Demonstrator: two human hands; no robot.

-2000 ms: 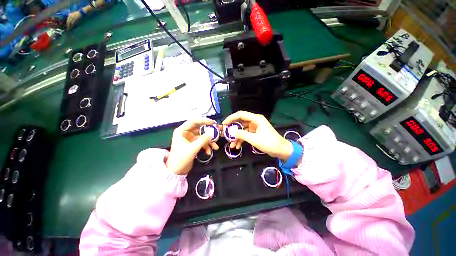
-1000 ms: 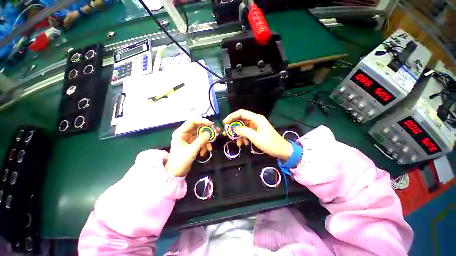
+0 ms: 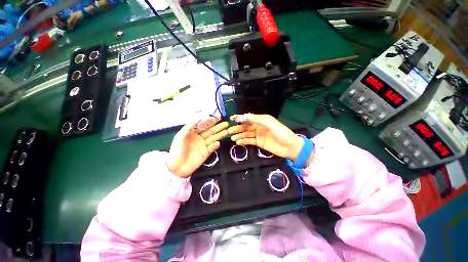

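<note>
My left hand (image 3: 197, 146) is turned palm up over the foam tray, with a round display module (image 3: 207, 123) at its thumb and index finger. My right hand (image 3: 267, 135), with a blue wrist strap (image 3: 303, 153), is also palm up and has a second module (image 3: 240, 118) at its fingertips. Both modules are tilted and partly hidden, and their lit faces do not show. The black foam tray (image 3: 244, 197) below holds several round modules in its pockets. The fingertips of both hands nearly meet.
The black test fixture (image 3: 261, 82) with a red handle (image 3: 267, 24) stands ahead. A clipboard with paper (image 3: 200, 102), pen (image 3: 174, 94) and calculator (image 3: 136, 62) lie ahead left. More foam trays (image 3: 84, 89) are at left. Two power supplies (image 3: 395, 77) stand at right.
Both hands have turned from holding the modules face up, lit with coloured rings, to palms up with fingers extended. The modules have tipped, so the coloured faces no longer show.
</note>
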